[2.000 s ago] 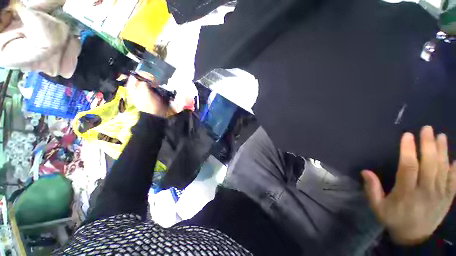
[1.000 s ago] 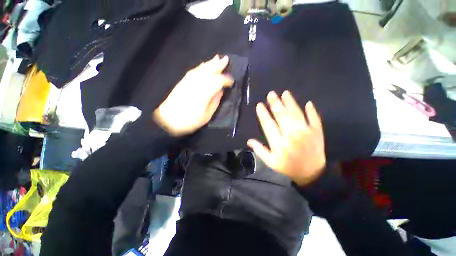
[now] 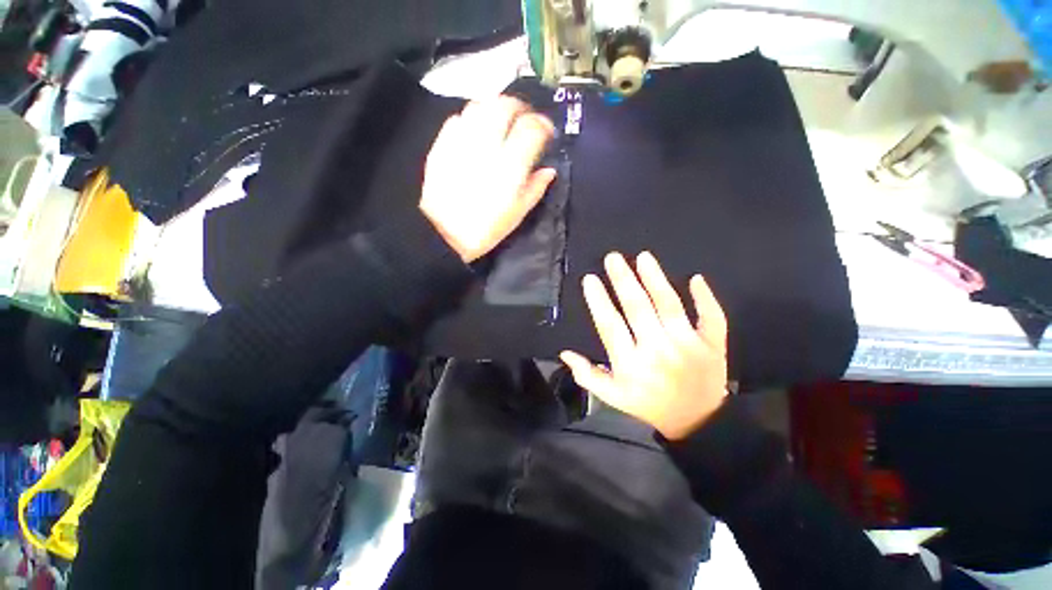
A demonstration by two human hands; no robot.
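A large black garment panel (image 3: 715, 196) lies under the machine head, its front edge at the table's front edge. A slightly shiny dark pocket bag (image 3: 525, 271) lies on it at the middle, beside a narrow zip line (image 3: 562, 248). The presser foot (image 3: 573, 110) shows as small shiny metal at the far end of the zip line. My left hand (image 3: 487, 173) rests on the panel and the upper part of the pocket bag, fingers bent near the presser foot, fingertips partly hidden. My right hand (image 3: 655, 352) lies flat on the panel, right of the zip line, fingers spread.
The machine head (image 3: 588, 40) stands at the top middle. Pink-handled snips (image 3: 940, 263) and black scraps (image 3: 1004, 271) lie at the right. Black cut panels (image 3: 185, 115) with pale dashed lines lie at the left. A yellow bag (image 3: 83, 484) hangs at lower left.
The view has swung from the left side to the machine. My left hand has come from the left onto the panel, then moved up toward the presser foot. My right hand stays on the panel.
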